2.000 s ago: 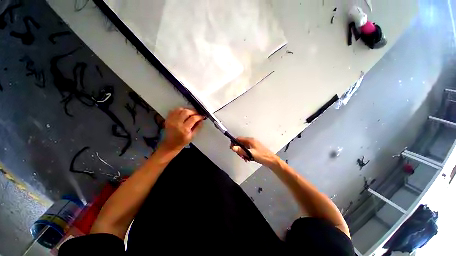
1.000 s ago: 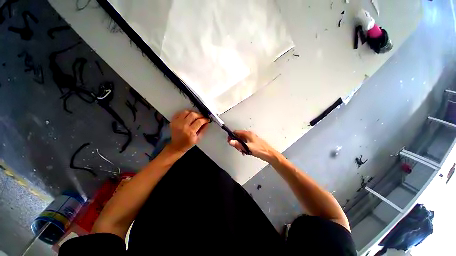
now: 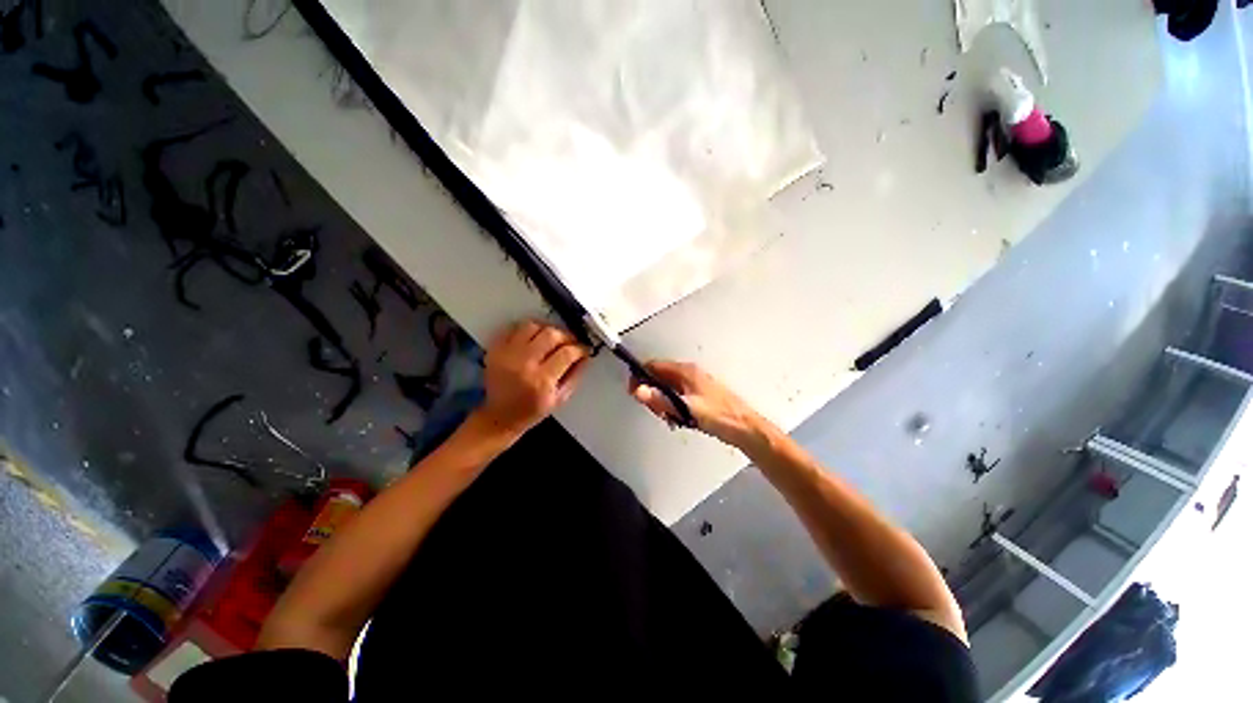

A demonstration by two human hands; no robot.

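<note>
The off-white pattern piece (image 3: 591, 151) lies on the pale table, with dark fabric (image 3: 440, 168) showing as a narrow rim along its left edge. My right hand (image 3: 676, 394) grips the black handles of the fabric shears (image 3: 635, 365). The silver blades point up and left at the pattern's near corner, partly hidden at the fabric edge. My left hand (image 3: 536, 368) is at the end of the dark rim beside the blades, fingertips pinching the fabric edge.
A pink, white and black item (image 3: 1031, 131) and a loose black strip (image 3: 899, 334) lie on the table (image 3: 770, 343) at right. Dark scraps litter the floor at left. A ladder-like rack (image 3: 1141, 460) stands at right. A blue drum (image 3: 138, 591) and red objects are at lower left.
The pattern, rim and table items have shifted slightly right and down in view. My left hand has moved slightly right and down with the fabric edge. My right hand still grips the shears.
</note>
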